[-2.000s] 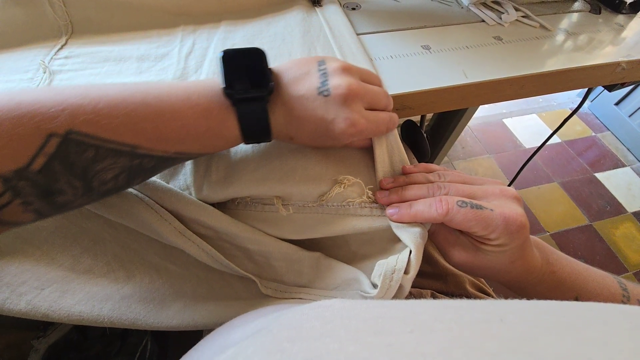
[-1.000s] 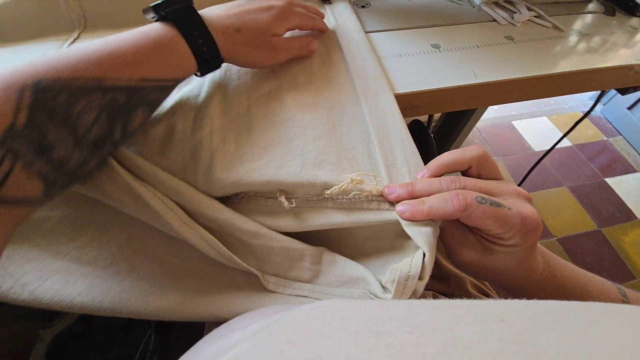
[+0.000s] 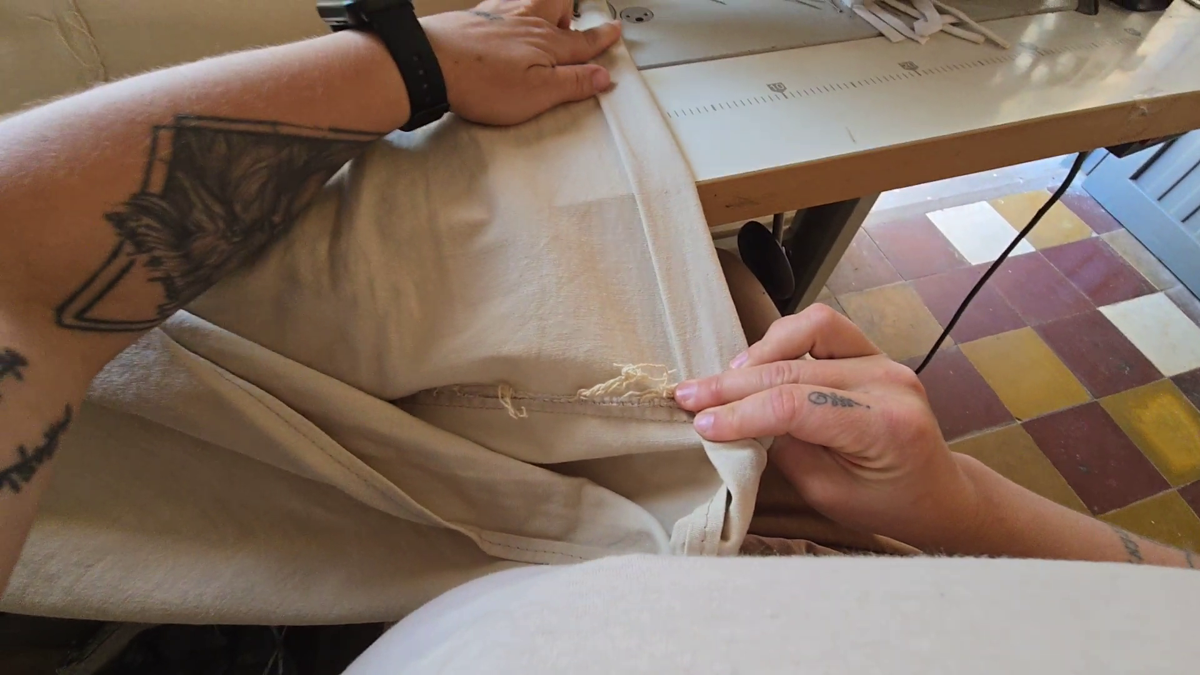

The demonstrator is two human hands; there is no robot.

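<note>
A large piece of beige fabric [image 3: 450, 272] lies over the table and hangs down across my lap, with a folded hem [image 3: 656, 206] along its right side. My left hand [image 3: 525, 61] rests at the top of that hem, pressing the fabric with its fingers apart. Lower down, my right hand [image 3: 825, 412] pinches the fabric's edge between thumb and fingers, where a stitched seam meets the hem. Frayed pale threads [image 3: 628, 382] stick up from the seam right beside my right fingertips, and a smaller thread tuft [image 3: 511, 401] lies further left on it.
The white sewing table [image 3: 844, 112] with a printed ruler scale reaches to the right. Narrow fabric strips [image 3: 923, 17] lie near its back. A black cable [image 3: 1003, 267] hangs over the tiled floor [image 3: 1059, 356], and a dark table leg [image 3: 834, 248] stands below the edge.
My left hand has moved from the hem near the table's front edge up to the hem's far end. The hem that it had gathered now lies flatter. My right hand stays by the seam.
</note>
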